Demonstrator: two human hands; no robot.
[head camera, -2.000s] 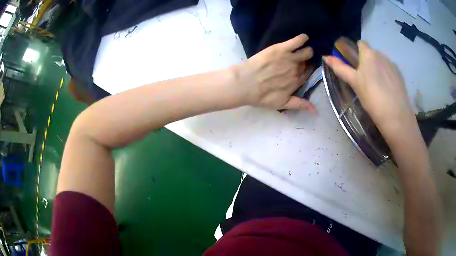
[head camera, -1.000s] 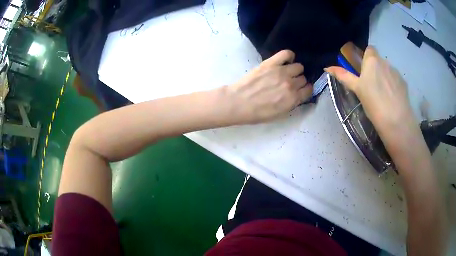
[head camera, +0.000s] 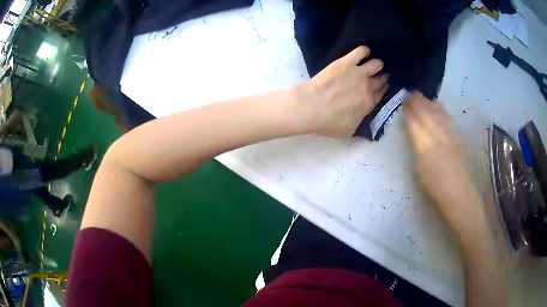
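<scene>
A dark garment piece (head camera: 384, 36) lies over the far part of the white table (head camera: 288, 174). A narrow white striped strip (head camera: 388, 113) shows along its near edge. My left hand (head camera: 348, 93) rests on the cloth left of the strip, fingers bent; whether it pinches the cloth is hidden. My right hand (head camera: 429, 129) is blurred, its fingertips at the upper right end of the strip; its grip cannot be told. The steam iron (head camera: 517, 186) sits on the table at the right, let go.
Black scissors (head camera: 522, 65) and white papers (head camera: 507, 21) lie at the far right. More dark cloth (head camera: 114, 42) hangs over the table's left edge. A person's legs (head camera: 66, 168) show on the green floor at the left. Lint specks dot the table.
My right hand has let go of the iron, now farther right on the table, and has moved to the strip. More of the strip shows. A person's legs have appeared at the left.
</scene>
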